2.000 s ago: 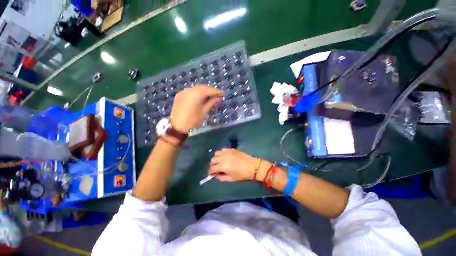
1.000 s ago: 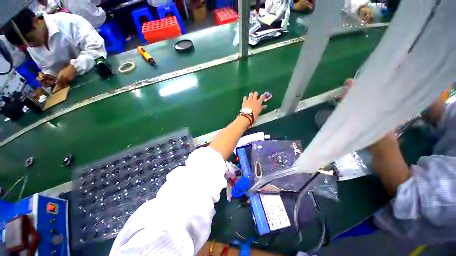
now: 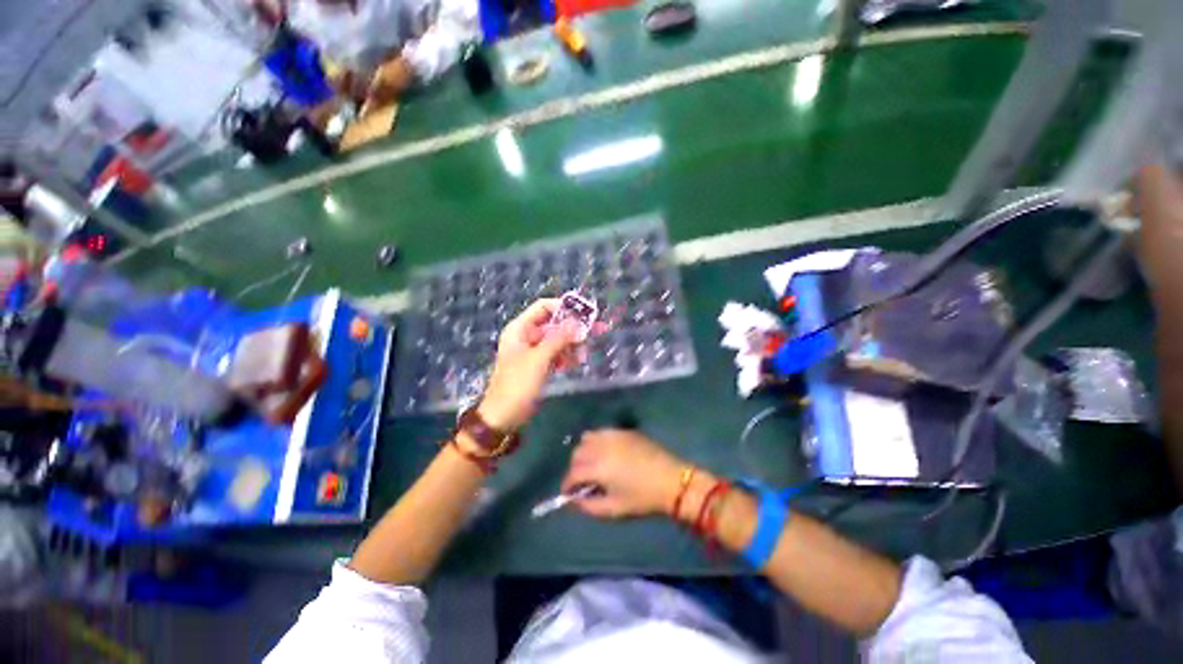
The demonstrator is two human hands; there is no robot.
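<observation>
My left hand (image 3: 519, 357), with a brown strap at the wrist, is raised over the near side of the clear blister tray (image 3: 418, 311). Its fingers grip a small component (image 3: 575, 309) with a pale, pinkish edge and dark middle. The tray holds rows of small dark components in its pockets. My right hand (image 3: 623, 474), with red, yellow and blue bands, is low over the bench and curled around slim metal tweezers (image 3: 561, 501), tips pointing left. A dark spot shows just beyond my right hand, too blurred to name.
The blue machine (image 3: 350, 428) with a brown block (image 3: 279, 370) stands left. A blue-fronted box (image 3: 820, 389), white tissue (image 3: 749, 344), plastic bags (image 3: 1103, 384) and hoses lie right. The green belt (image 3: 727, 162) carries two small components at left. A person's arm shows at the right edge.
My left hand reached out empty over the tray, then far across the belt to a small component, and is now back with it above the tray. My right hand is again in full view.
</observation>
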